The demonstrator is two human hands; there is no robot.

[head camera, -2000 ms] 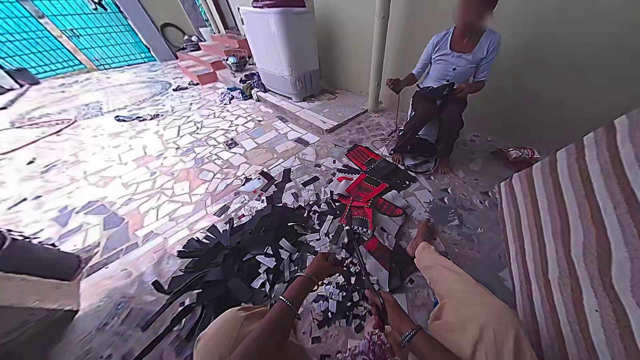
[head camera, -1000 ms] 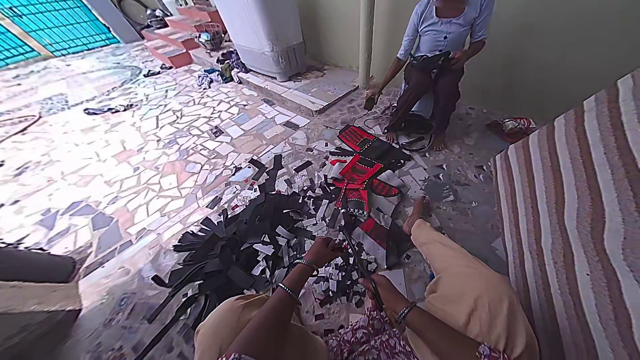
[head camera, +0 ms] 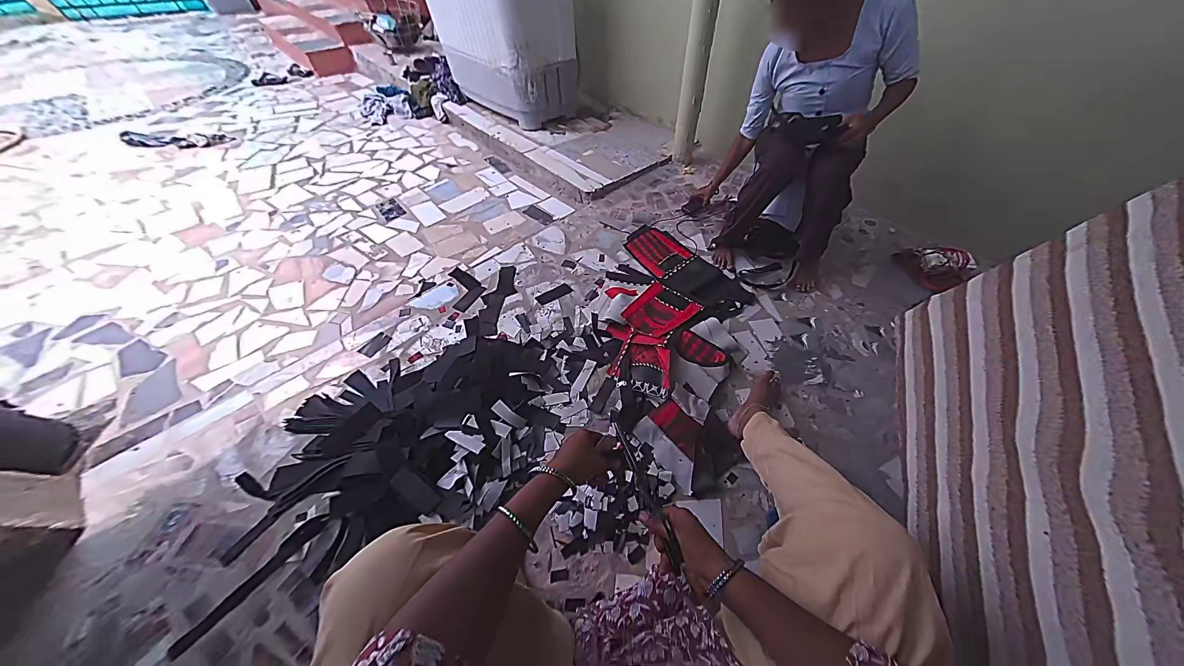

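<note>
My right hand (head camera: pixel 689 546) is closed around the dark handles of a pair of scissors (head camera: pixel 638 467), whose long blades point away from me. Close to the blades, my left hand (head camera: pixel 585 456) has its fingers pinched together; a small dark piece seems to be between them, too small to name. Under and around both hands lie many small cut black and white pieces (head camera: pixel 592 509). Left of them spreads a heap of black strips (head camera: pixel 388 444). Beyond my hands lie red and black patterned fabric pieces (head camera: pixel 657 314) with white stitched edges.
Another person (head camera: pixel 823 120) sits by the wall, one hand low near the floor. A striped rug-like cloth (head camera: pixel 1045 398) slopes at the right. A washing machine (head camera: pixel 509 55) stands on a low step beside a pipe (head camera: pixel 694 83). My bare foot (head camera: pixel 757 402) rests near the fabric pieces.
The other person's hand at the left has gone down toward the floor. My hands stay over the cut pieces, with the scissors still in my right hand.
</note>
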